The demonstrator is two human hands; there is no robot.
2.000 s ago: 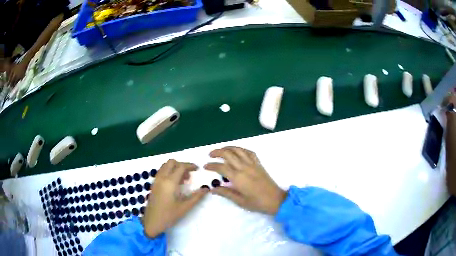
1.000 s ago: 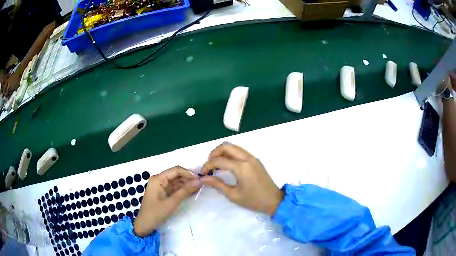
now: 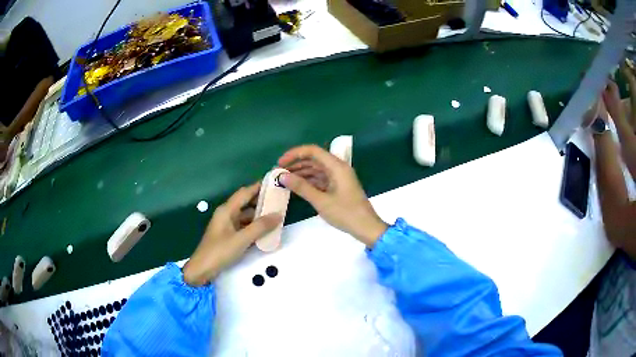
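Observation:
My left hand (image 3: pixel 226 233) holds a cream housing (image 3: pixel 270 216) nearly upright over the belt's near edge, fingers and thumb around its lower half. My right hand (image 3: pixel 335 188) is at the housing's top end, its thumb and fingertips on a round black adhesive pad (image 3: pixel 281 180) there. Two loose round pads (image 3: pixel 265 275) lie below on a clear glossy film (image 3: pixel 314 307). A sticker sheet with rows of black dots (image 3: pixel 87 328) lies at the lower left, partly hidden by my left sleeve.
Housings (image 3: pixel 424 140) stand along the green belt (image 3: pixel 279 90), some at left with dark end spots. Small white flecks lie between them. Beyond are a blue bin (image 3: pixel 143 75) and a brown box (image 3: pixel 390 33). A phone (image 3: pixel 576 180) and another person's arms (image 3: pixel 614 167) are at right.
My left hand has taken hold of a housing, and my right hand has moved up to its end. Two pads now show on the film. The view has shifted, and the belt housings appear further left.

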